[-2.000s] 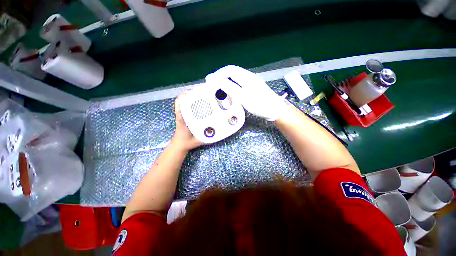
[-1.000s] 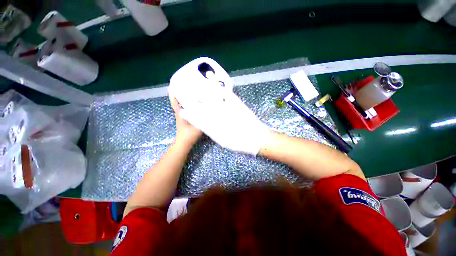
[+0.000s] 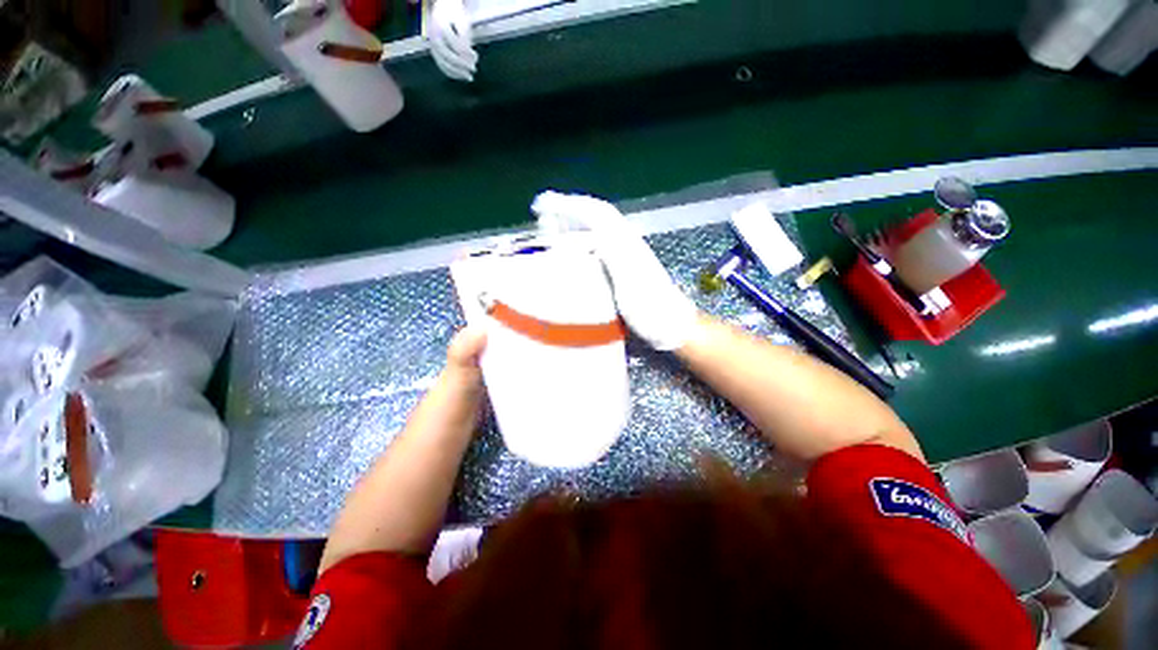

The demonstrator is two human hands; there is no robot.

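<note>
A white speaker unit (image 3: 554,400) is held over the silvery bubble wrap mat (image 3: 318,419), its long side facing me and its end face turned away. An orange-brown carry strap (image 3: 556,326) crosses it. My left hand (image 3: 466,359) is bare and grips the unit's left side; its fingers are mostly hidden behind the unit. My right hand (image 3: 629,269), in a white work glove, holds the unit's right side and far end. Whether a cloth is in the glove cannot be told.
A black-handled hammer (image 3: 809,328) and a small white block (image 3: 767,239) lie at the mat's right. Beyond is a red parts tray (image 3: 942,314) with a bottle. Bagged units (image 3: 153,444) stand left, empty housings (image 3: 1012,554) lower right. Another person's gloved hand (image 3: 450,38) shows across the bench.
The unit has turned from showing its end face to showing its strap side. My gloved hand has moved from across the unit to its right side. Another person's gloved hand has appeared at the top.
</note>
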